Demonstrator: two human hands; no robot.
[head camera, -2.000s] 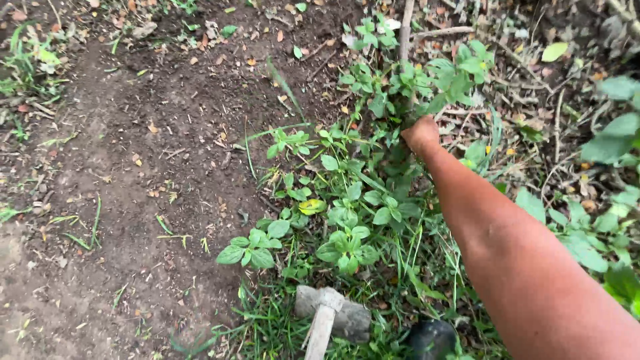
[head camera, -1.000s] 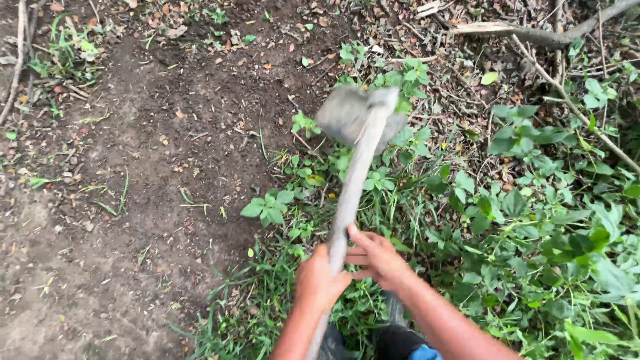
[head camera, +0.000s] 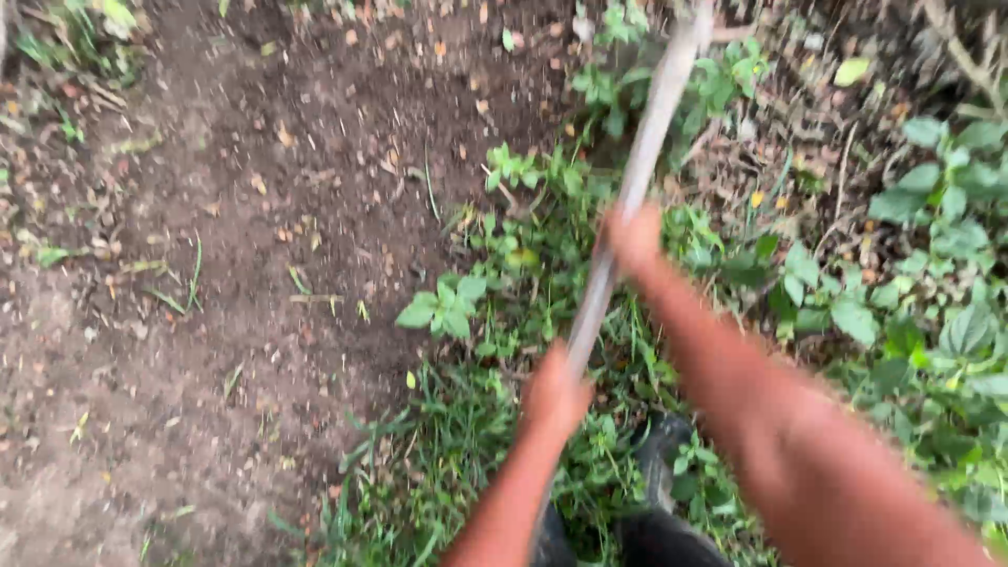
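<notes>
A long wooden hoe handle (head camera: 650, 142) slants from the bottom centre up to the top of the head view. My left hand (head camera: 555, 394) is closed around its lower part. Farther up the shaft, my right hand (head camera: 632, 236) grips it too. The tool's head is blurred and mostly out of view at the top edge. Under the handle grow low leafy weeds (head camera: 512, 244) and grass (head camera: 465, 441).
Bare brown soil (head camera: 260, 331) with scattered dry leaves lies on the left. Denser green plants (head camera: 929, 299) grow at the right, near a branch (head camera: 961, 51) at the top right. My dark boots (head camera: 661, 457) stand in the grass below.
Two seconds ago my right hand was among the weeds, apart from the tool. Since one second ago it has moved up the handle, and the tool's head has moved away toward the top edge.
</notes>
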